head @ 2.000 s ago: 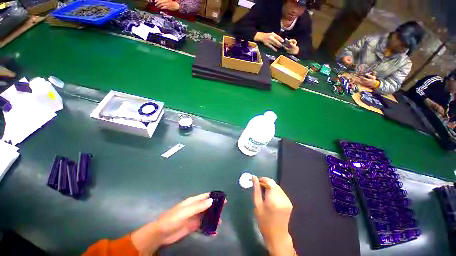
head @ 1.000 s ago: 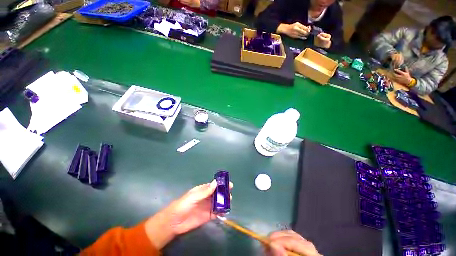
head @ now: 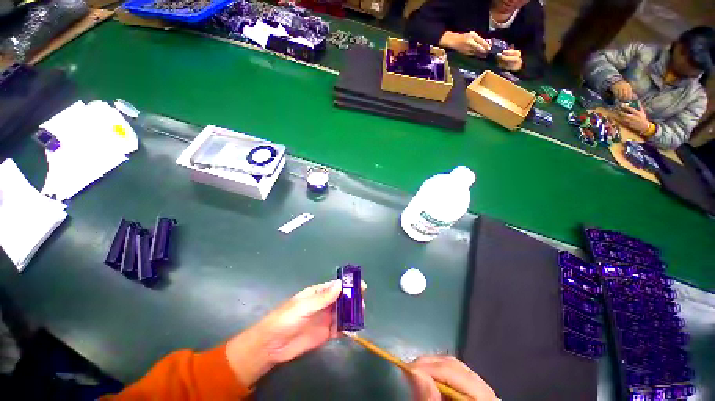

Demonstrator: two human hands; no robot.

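Note:
My left hand (head: 292, 329) holds a glossy dark purple plastic housing (head: 350, 298) upright, its slotted face towards me. My right hand (head: 451, 380), partly cut off by the bottom edge, holds a thin yellow-orange brush (head: 384, 354). The brush tip is at the lower end of the housing; whether it touches cannot be told. A white bottle cap (head: 413, 281) lies to the right of the housing. A white bottle (head: 437, 205) stands behind the cap. Several dark housings (head: 141, 251) lie in a group at the left.
A black foam mat (head: 517, 313) lies at right, with a row of housings (head: 580, 305) and a filled parts tray (head: 647, 321) beyond. A white box (head: 234, 162), small jar (head: 317, 181), white strip (head: 295, 223) and papers (head: 90, 149) lie behind and left. Two people work across the bench.
Since two seconds ago, my right hand has moved from the cap down to the housing's lower end with the brush. In the last second, the housing has turned slightly in my left hand.

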